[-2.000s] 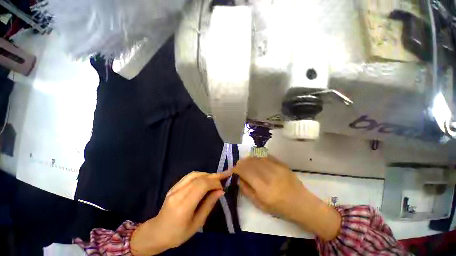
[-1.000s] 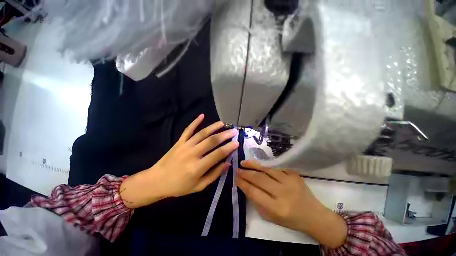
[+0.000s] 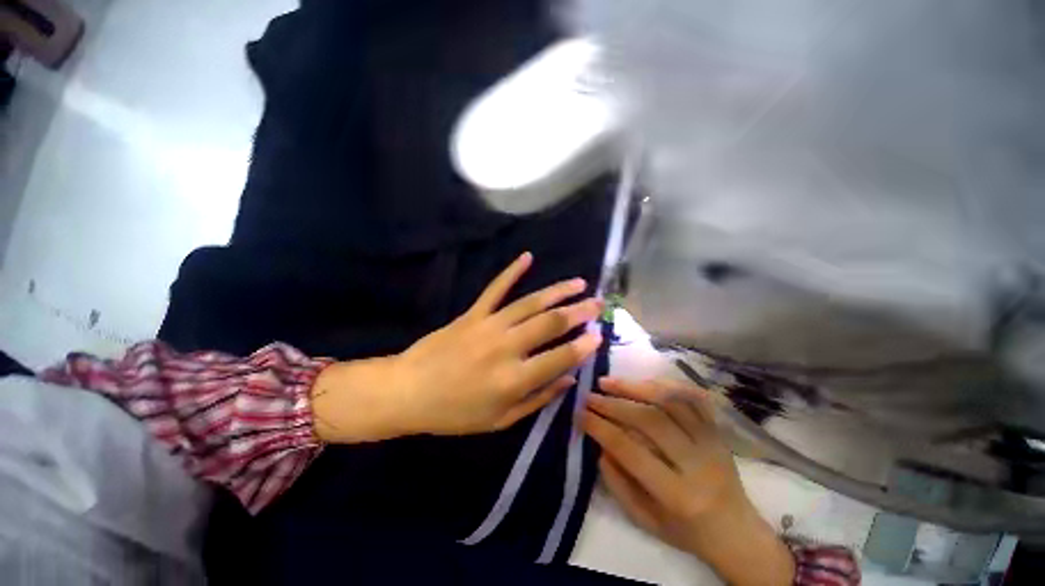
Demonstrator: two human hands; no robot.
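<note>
A black garment panel (image 3: pixel 378 229) lies over the table and down over its near edge. Two pale stripe tapes (image 3: pixel 566 486) run along its right side and spread apart toward me. My left hand (image 3: pixel 493 361) lies flat on the panel, fingers spread, fingertips on the tapes just in front of the needle area. My right hand (image 3: pixel 670 464) rests at the panel's right edge, fingertips by the right tape; whether it pinches the cloth is unclear. The presser foot area (image 3: pixel 614 309) shows a small green glint and is partly hidden. The sewing machine head (image 3: pixel 825 206) is large and blurred.
A white table (image 3: pixel 126 172) with printed marks shows at left. A bright white rounded part (image 3: pixel 533 126) hangs over the panel. A blurred clear box (image 3: pixel 905 521) is at lower right. White cloth (image 3: pixel 92 481) lies at lower left, and a pinkish object (image 3: pixel 44 32) at upper left.
My left hand first moved from below onto the panel near the needle and stays flat there. The view has shifted closer under the machine head. More tape shows behind the foot.
</note>
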